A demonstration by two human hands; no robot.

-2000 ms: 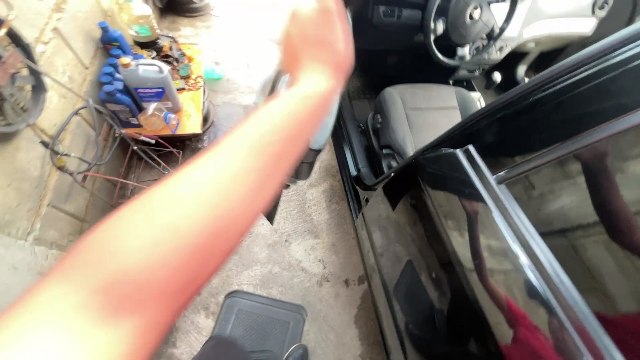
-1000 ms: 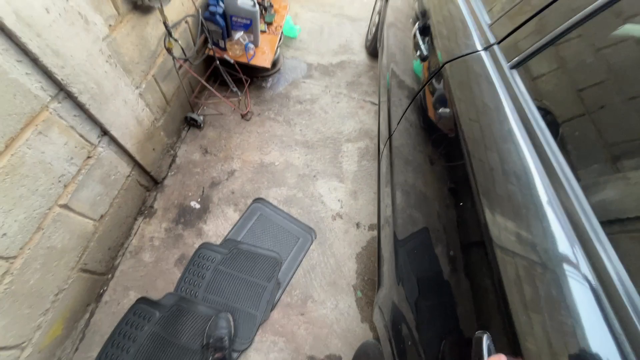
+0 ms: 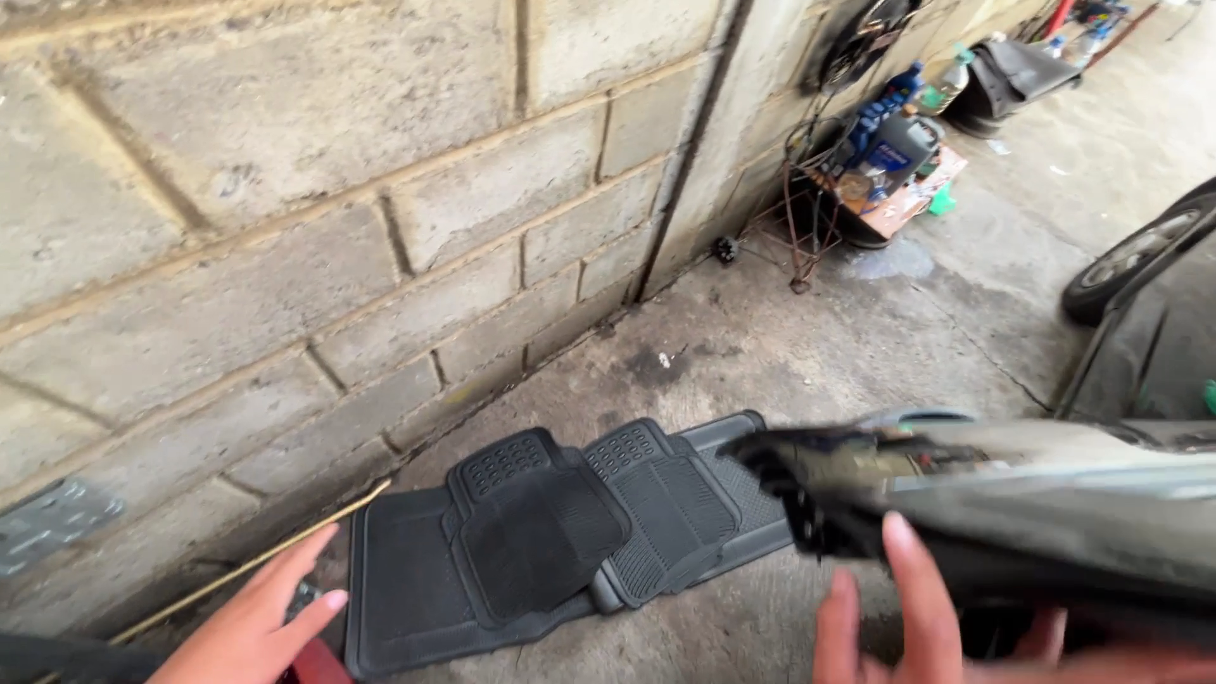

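Observation:
My left hand [image 3: 261, 608] is at the lower left with its fingers apart and nothing in it, near the edge of black rubber car floor mats [image 3: 541, 532]. The mats overlap on the concrete floor. At the lower right my right hand [image 3: 902, 617] has its fingers spread beside the edge of a dark, glossy car door [image 3: 1007, 484]. Whether its fingertips touch the door cannot be told. The door and hand are partly blurred.
A concrete block wall [image 3: 285, 209] runs along the left, with a thin stick [image 3: 256, 560] leaning low. Farther back are a small table [image 3: 912, 204] with a grey jug [image 3: 902, 152] and blue bottles, a wire stand [image 3: 807, 228] and a car wheel [image 3: 1135, 252].
The view has swung left toward the block wall. My left hand has come into view, and more of my right hand shows. The car seat and steering wheel seen earlier are out of view.

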